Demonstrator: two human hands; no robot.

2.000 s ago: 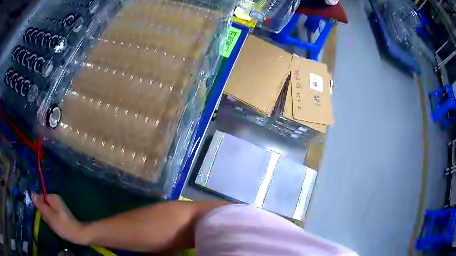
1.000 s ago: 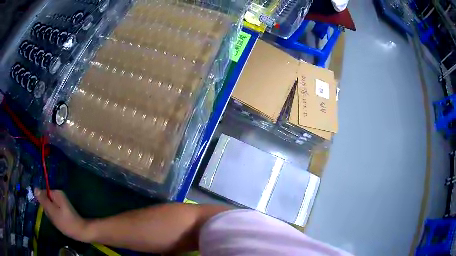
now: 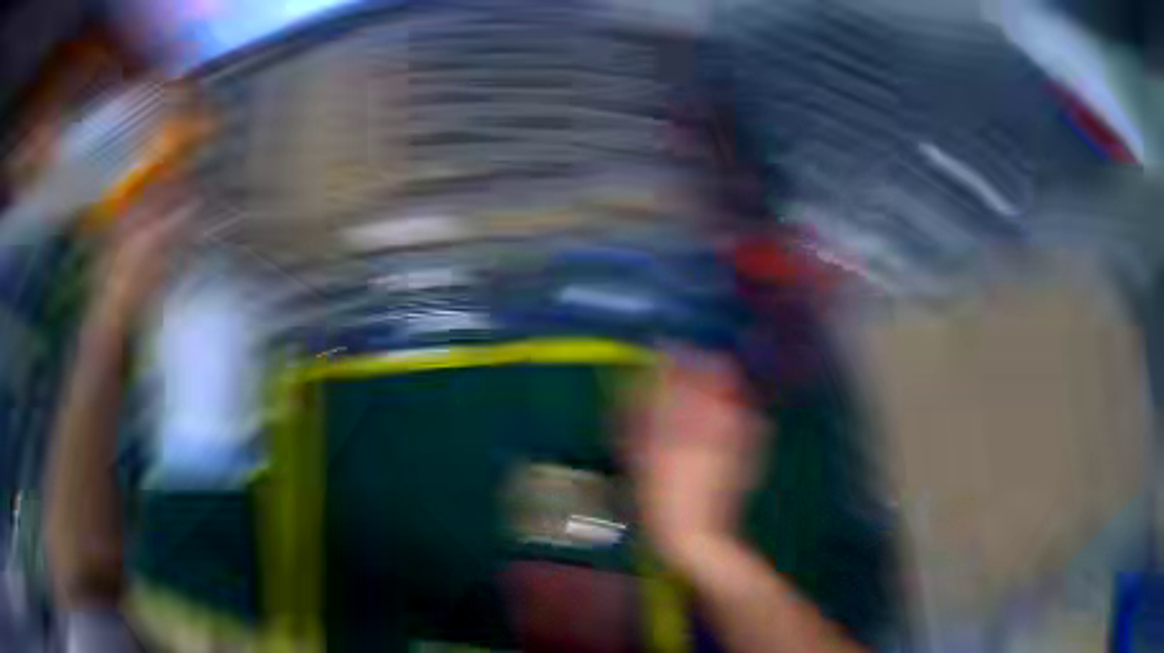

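Observation:
The whole view is badly blurred. My right hand [image 3: 696,440] is over the right yellow tape line on the green mat; whether it holds anything cannot be told. A pale silver-gold disc [image 3: 552,498] lies on the mat to the left of that hand, apart from it. A reddish-brown pad [image 3: 574,602] is just below the disc. My left hand [image 3: 151,223] is raised at the far upper left, beside an orange shape [image 3: 153,160]. Its fingers are too smeared to read.
Yellow tape [image 3: 472,355] frames the mat area. A white sheet-like patch [image 3: 204,376] lies left of it. A tan tray [image 3: 1015,421] stands at the right. A red lump [image 3: 772,259] and blurred trays are behind. A bright screen edge [image 3: 255,15] is at the top left.
The view has swung left from the tray, boxes and floor to the taped mat. My left hand, the disc and the pad are now in view. The tray appears farther right.

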